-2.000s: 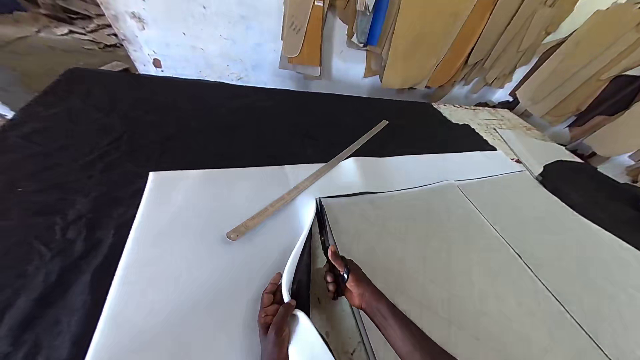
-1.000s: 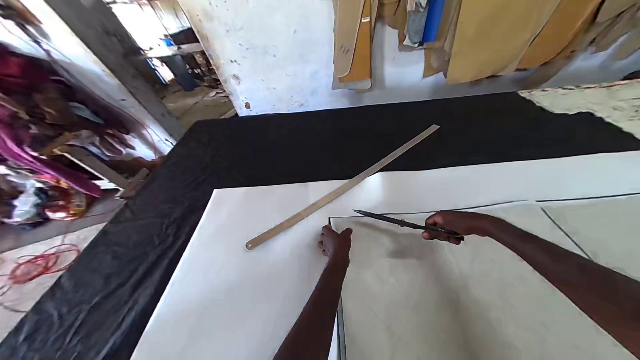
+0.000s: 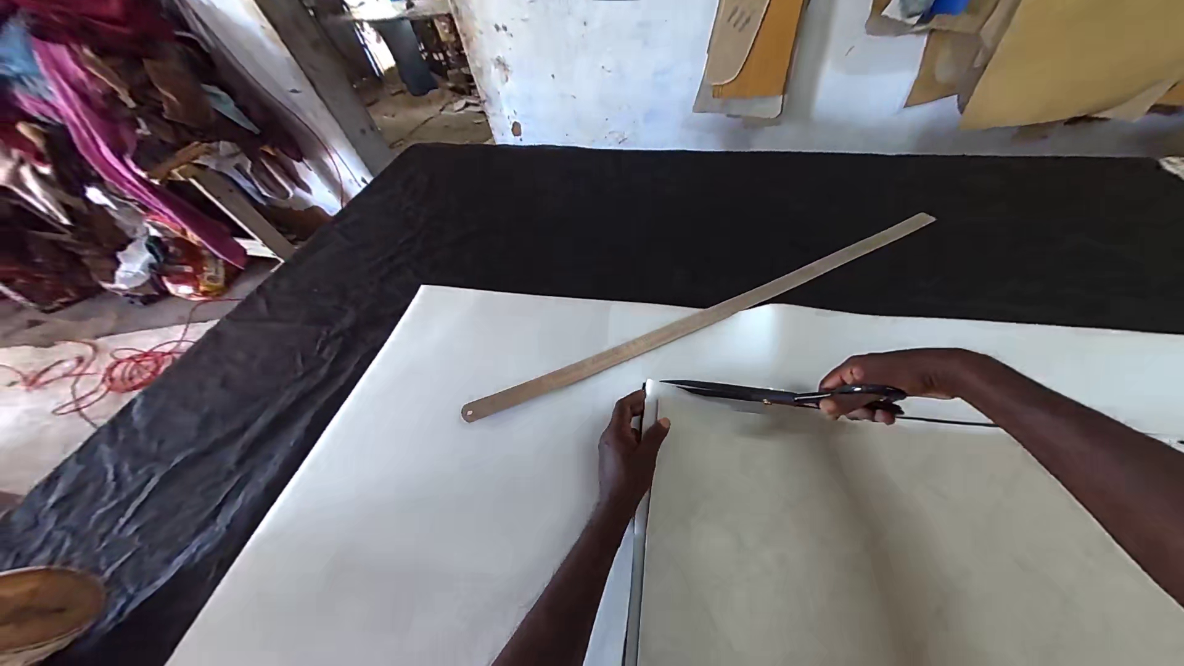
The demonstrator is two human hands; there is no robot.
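My right hand point(image 3: 865, 393) grips the handles of black scissors point(image 3: 740, 392). Their blades point left, along the top edge of a beige sheet point(image 3: 786, 527), and the tips reach its upper left corner. At that corner my left hand point(image 3: 631, 444) pinches the edge of the sheet between thumb and fingers. Under the beige piece lies a larger white sheet point(image 3: 398, 518). A long metal ruler point(image 3: 694, 322) rests diagonally across the white sheet and the black cloth point(image 3: 647, 222) behind it.
Card patterns point(image 3: 754, 55) hang on the white wall at the back. To the left are a heap of fabrics point(image 3: 120, 139) and a tangled red cord point(image 3: 139, 370) on the floor. A round brown object point(image 3: 46, 606) is at the lower left.
Two seconds ago the scissors pointed up along the beige sheet's left side; now they point left along its top edge. My left hand has moved to the corner. The view has swung left.
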